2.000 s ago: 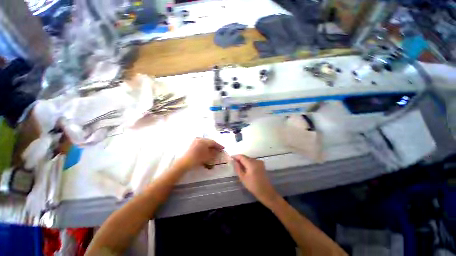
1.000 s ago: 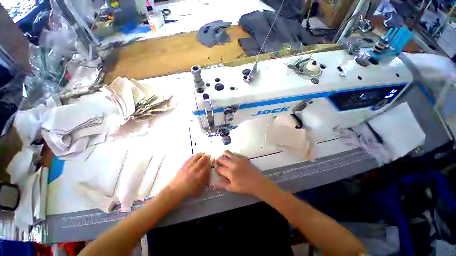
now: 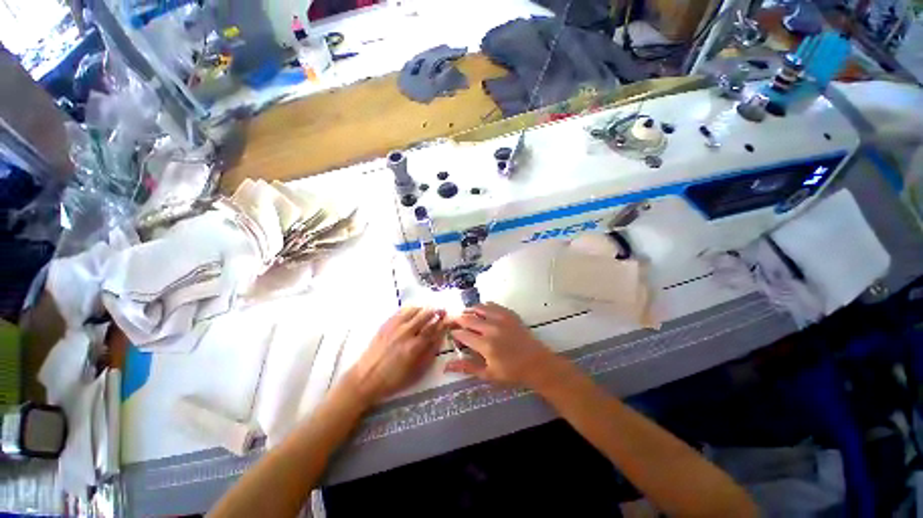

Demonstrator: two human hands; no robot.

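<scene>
My left hand [image 3: 400, 352] and my right hand [image 3: 501, 346] lie close together just in front of the presser foot [image 3: 469, 290] of the white sewing machine [image 3: 638, 192]. Their fingertips hold a small cream piece [image 3: 455, 349] down on the table, mostly hidden under the fingers. Whether the piece's far edge is under the foot cannot be told. More cut beige pieces [image 3: 602, 281] lie right of the foot under the machine arm. A fanned beige pile [image 3: 288, 223] lies left of the needle.
Long white strips [image 3: 288, 374] lie flat at the left front, with folded white pieces [image 3: 167, 283] behind them. Dark-handled snips [image 3: 617, 243] lie under the machine arm. A white cloth [image 3: 830, 253] is at the table's right end. Dark grey fabric [image 3: 552, 61] lies behind the machine.
Two seconds ago my hands pinched the small piece nearer the table's front edge; now they press it flat, close to the presser foot. Over the last second they moved slightly closer to the foot.
</scene>
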